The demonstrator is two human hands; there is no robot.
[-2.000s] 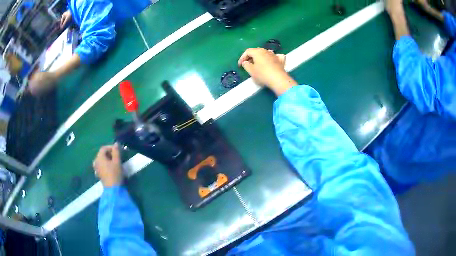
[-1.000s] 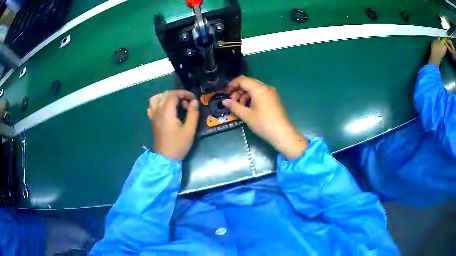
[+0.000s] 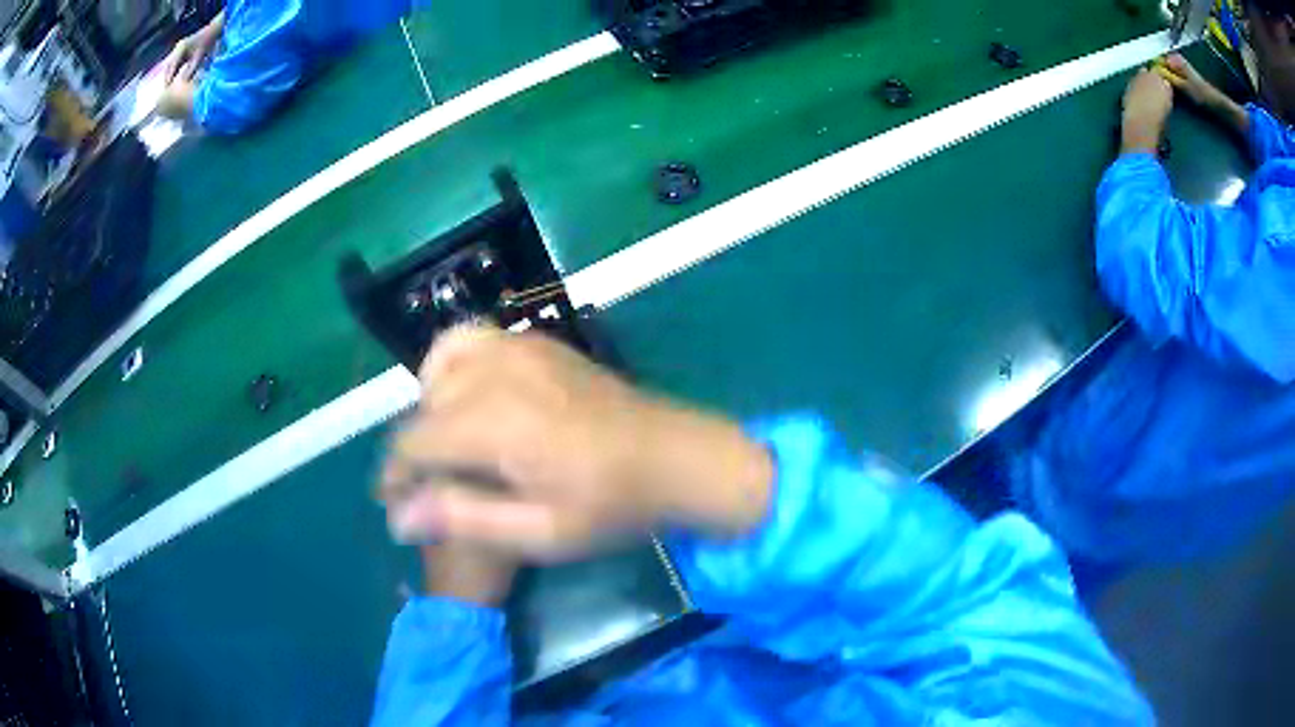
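The black press fixture point(image 3: 534, 253) stands across the white edge strip, its upright back and side posts showing beyond my hands. My right hand point(image 3: 582, 440), blurred, is closed in a fist over the front of the fixture. The red handle is no longer upright and is hidden under this fist. My left hand point(image 3: 469, 568) is under and beside the right one. Only its wrist side shows clearly, and its fingers are mostly covered. The locating nest and any part in it are hidden. Brass-coloured wires point(image 3: 537, 294) show at the upright's right side.
Round black parts lie spaced on the green belt, one point(image 3: 678, 182) right of the fixture and one point(image 3: 263, 394) left. Black trays point(image 3: 710, 31) stand at the far side. Small pale pieces point(image 3: 132, 362) lie far left. People in blue smocks work at right point(image 3: 1193, 242) and upper left.
The red handle has gone from upright to out of sight. My right hand has moved from the nest to a fist over the fixture, now covering most of my left hand. The view has turned.
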